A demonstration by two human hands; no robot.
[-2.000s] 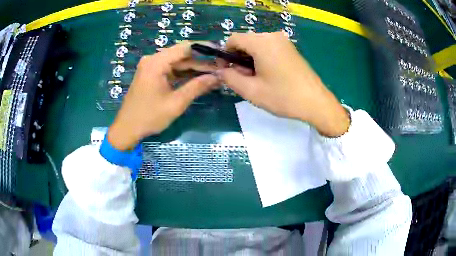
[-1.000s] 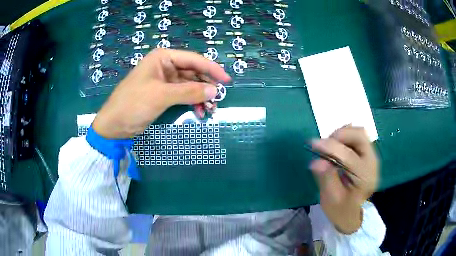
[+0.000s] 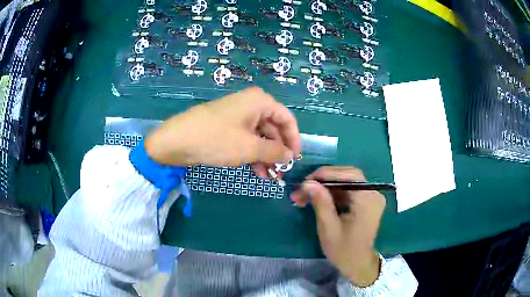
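Note:
My left hand [image 3: 232, 130], with a blue band at the wrist, pinches a flex circuit module [image 3: 284, 166] whose white spoked round end shows past the fingertips. My right hand [image 3: 343, 212] holds slim black tweezers [image 3: 363, 185]; their tip points left, close to the module. Whether the tip touches anything is too small to tell. The pad sheet [image 3: 235, 181], with its grid of small white squares, lies flat under both hands and is partly hidden by my left hand. A blister tray [image 3: 255, 87] with rows of modules lies beyond it.
A white paper sheet [image 3: 419, 142] lies right of the pad sheet. Stacked blister trays [image 3: 500, 87] stand at the far right. A black device [image 3: 35, 87] is at the left, with a cable. Yellow tape [image 3: 440, 13] crosses the mat at the back right.
My right hand has moved left from the white paper, bringing the tweezers beside the module. My left hand has moved slightly down and right, over the pad sheet, still holding the module.

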